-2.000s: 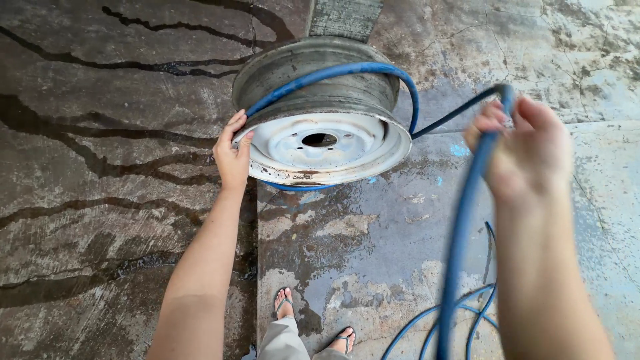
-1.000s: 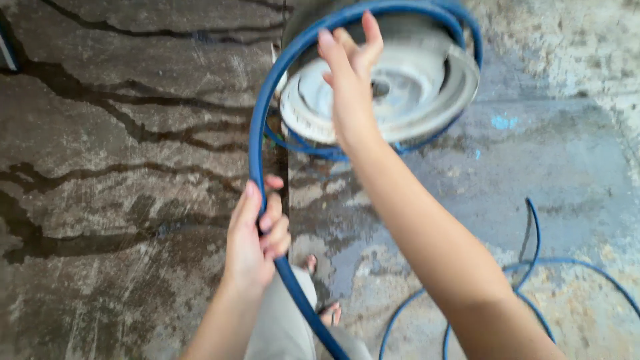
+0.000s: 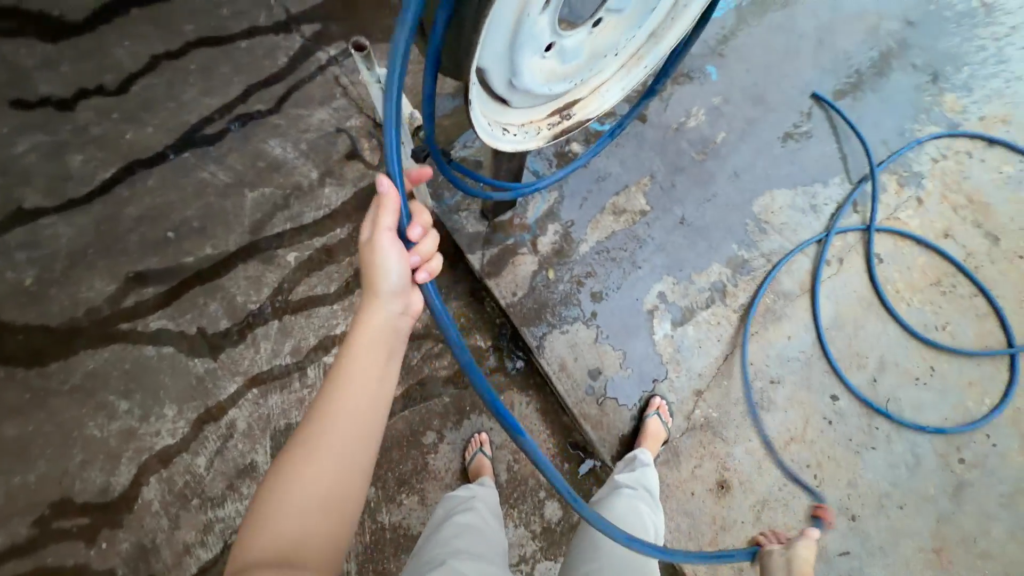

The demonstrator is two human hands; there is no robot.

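Observation:
My left hand (image 3: 400, 248) is closed around a blue hose (image 3: 480, 376) left of the middle of the view. From there the hose curves down to my right hand (image 3: 788, 552), which grips it at the lower edge, partly cut off. Above, a white metal wheel rim (image 3: 520, 120) is partly out of view, with loops of the same hose hanging around it. Further hose lies in loose coils (image 3: 880, 232) on the concrete at the right, and a length of it runs to my right hand.
Under the rim is a dark support post (image 3: 504, 180), and a pale pipe (image 3: 372, 76) stands beside it at the left. Wet streaks mark the concrete floor (image 3: 160, 264). A slab edge runs diagonally toward my sandalled feet (image 3: 654, 424).
My right hand has moved from beside the rim down to the lower right. My left hand, on the rim two seconds ago, now holds the hose. The view has shifted, cutting off the rim.

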